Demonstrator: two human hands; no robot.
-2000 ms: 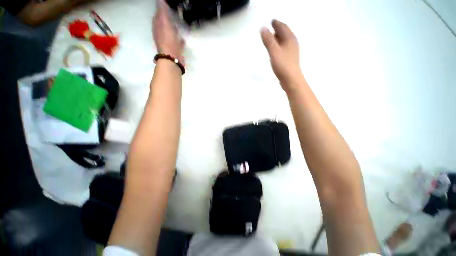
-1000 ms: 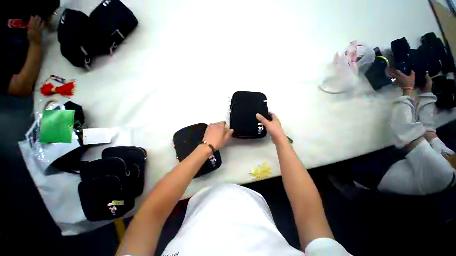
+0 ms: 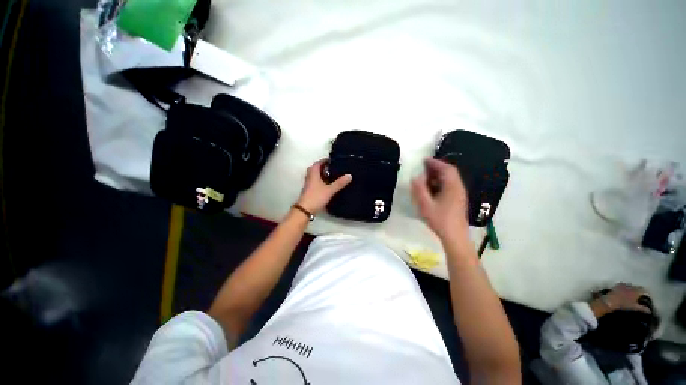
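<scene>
Two small black bags lie on the white table in front of me. My left hand (image 3: 323, 186) rests at the left edge of the nearer-left bag (image 3: 364, 177), thumb on its face and fingers at its side, gripping it. A small pale logo shows at its lower right corner. My right hand (image 3: 442, 197) is blurred, in front of the left edge of the second bag (image 3: 487, 169); its fingers look curled, and whether it touches the bag or holds anything is unclear.
Several black bags (image 3: 189, 162), one with a yellow strip, lie at left near a green card (image 3: 156, 21) and white tag (image 3: 214, 62). Yellow scraps (image 3: 423, 259) and a green-handled tool (image 3: 493, 234) lie near the front edge. Another person's hand (image 3: 624, 297) and clear plastic (image 3: 632, 197) are at right.
The view has shifted. The left bag now stands straighter under my left hand. The second bag is farther right, apart from it, and my right hand has come off its face to its left side.
</scene>
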